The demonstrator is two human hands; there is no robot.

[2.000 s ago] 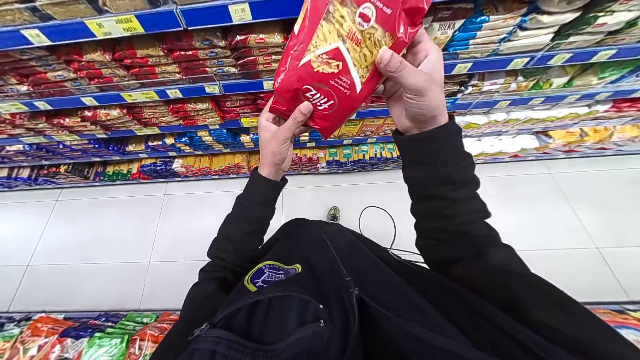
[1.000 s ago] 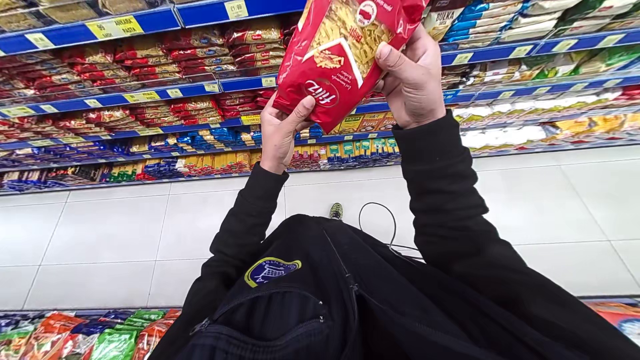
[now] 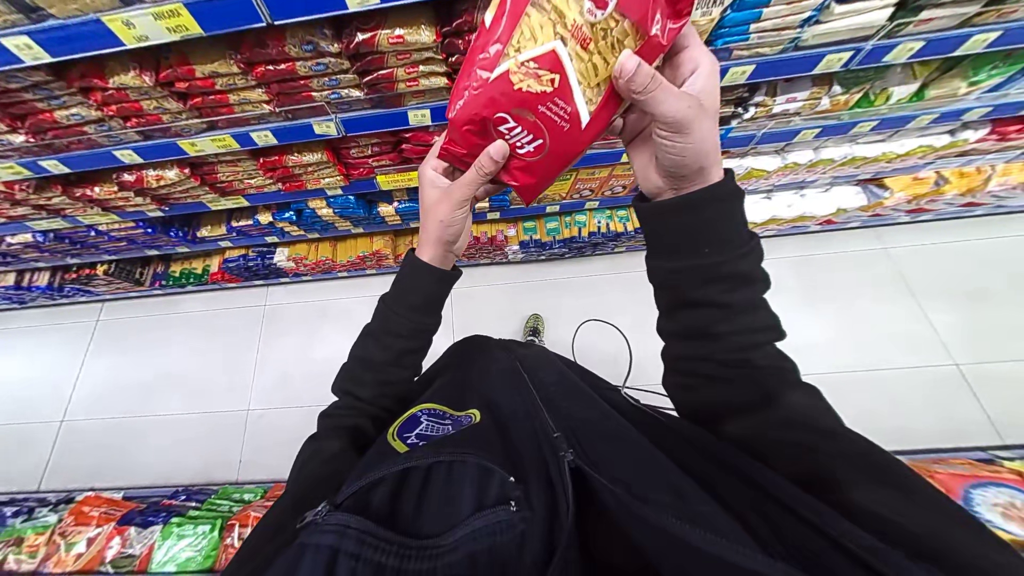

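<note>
Both hands hold one red plastic packet of Filiz pasta (image 3: 552,88) with a see-through window, tilted and upside down in the head view at the top centre. My left hand (image 3: 460,196) grips its lower left corner, thumb on the front and fingers behind. On the right edge, my right hand (image 3: 668,112) has its thumb on the front; its other fingers are mostly hidden behind the packet. The packet's upper end runs out of view.
Blue-edged shelves (image 3: 304,132) of pasta packets and other bagged goods stretch across ahead. White floor tiles (image 3: 168,352) lie below. A thin black cable (image 3: 620,340) loops near a shoe (image 3: 534,328). Behind me, bagged goods (image 3: 188,544) fill another shelf at the lower left.
</note>
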